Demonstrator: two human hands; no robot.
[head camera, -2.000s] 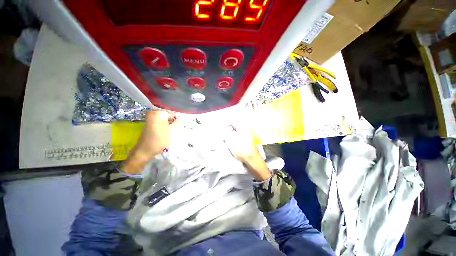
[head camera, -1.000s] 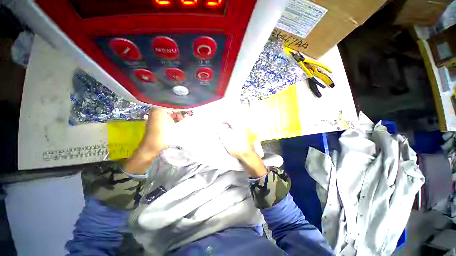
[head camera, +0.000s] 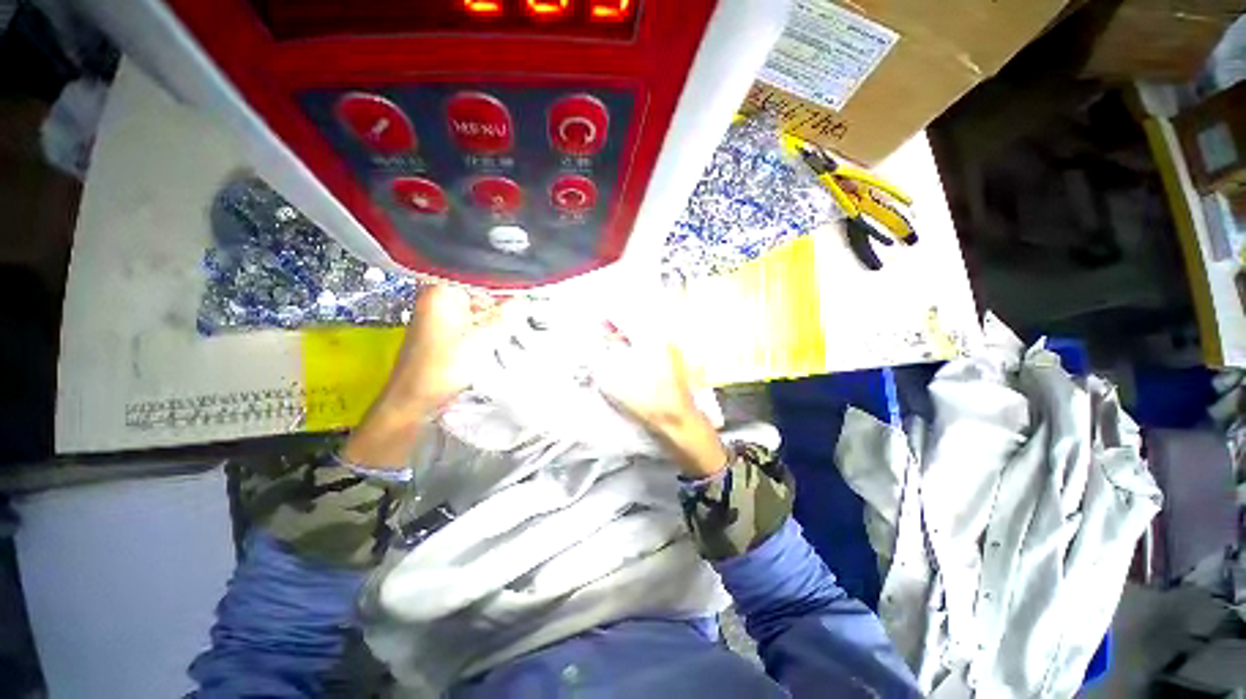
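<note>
A pale garment (head camera: 547, 546) lies over my lap and runs up to the table's front edge under the machine head. The white snap button machine with its red and black panel (head camera: 472, 164) fills the upper middle. My left hand (head camera: 435, 362) holds the garment's upper edge just below the head, its fingertips partly lost in glare. My right hand (head camera: 659, 393) holds the garment on the other side, its fingers washed out by the lamp. The die and punch are hidden by the head and glare.
Small shiny parts lie in a left heap (head camera: 280, 266) and a right heap (head camera: 745, 198). Yellow-handled pliers (head camera: 861, 198) lie by a carton (head camera: 929, 68). Yellow tape (head camera: 353, 376) crosses the front edge. A blue crate (head camera: 854, 471) with pale garments (head camera: 1011, 505) stands right.
The view shifts, so the machine panel sits further left than two seconds ago. The cloth between my hands has shifted slightly, and dark marks show there now. Both hands stay on the garment.
</note>
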